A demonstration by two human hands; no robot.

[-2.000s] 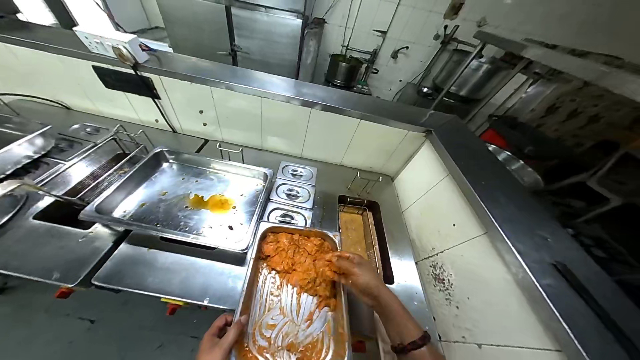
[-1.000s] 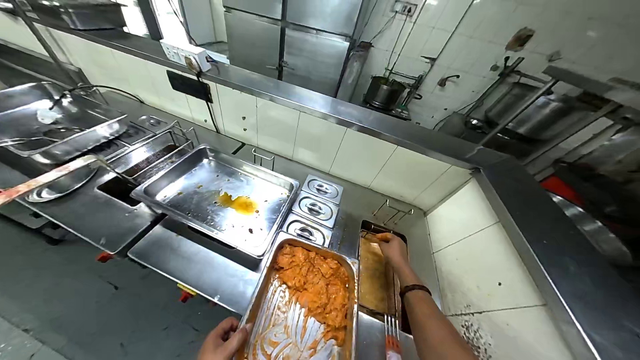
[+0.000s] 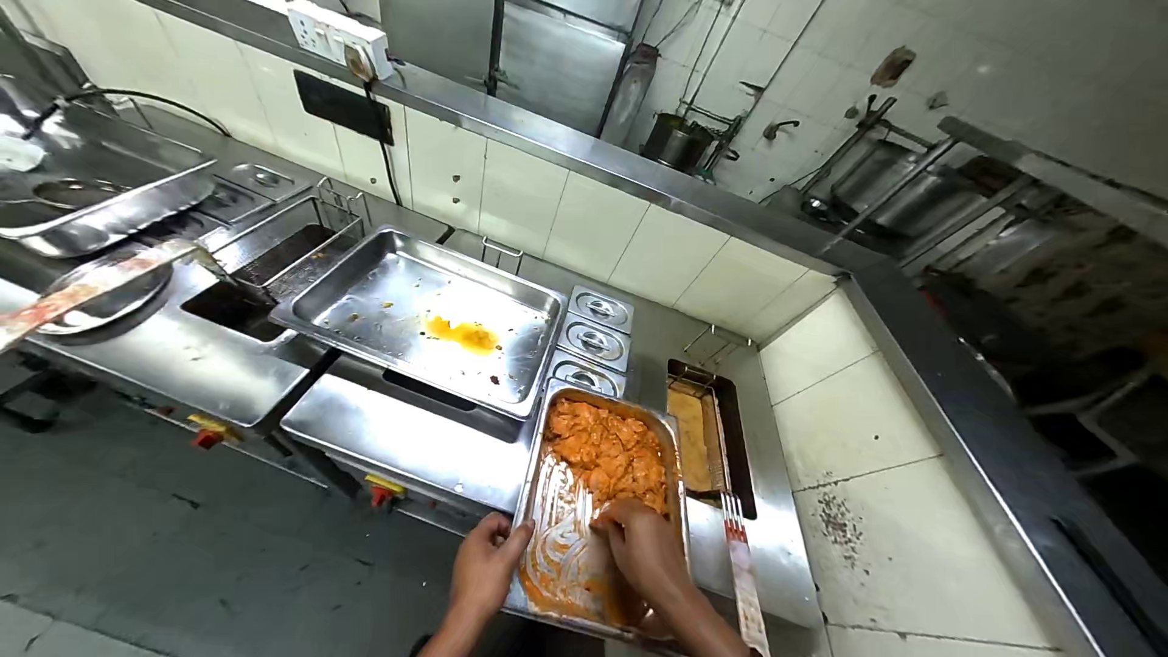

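A deep steel tray [image 3: 522, 547] holds orange marinated pieces of food [image 3: 607, 452] heaped at its far end, with smeared marinade nearer me. My left hand [image 3: 488, 557] grips the tray's left rim, thumb on top. Inside the tray, my right hand [image 3: 639, 547] has its fingertips at the near edge of the pieces; whether they pinch one is hidden. To the right, a fryer well [image 3: 693, 438] holds a basket in tan, cloudy oil. A fork with a pale, stained handle [image 3: 744, 575] lies beside the tray, tines toward the well.
A wide shallow steel tray [image 3: 365, 274] with an orange puddle rests across the counter. Three small lidded steel containers [image 3: 593, 342] stand beside it. At left are another fryer well [image 3: 237, 310], a stained-handled utensil [image 3: 91, 283] and a large steel pan [image 3: 119, 210]. A tiled wall [image 3: 611, 228] bounds the back.
My right hand was over the fryer well one second ago and is now back in the tray of orange pieces. My left hand remains at the tray's left rim.
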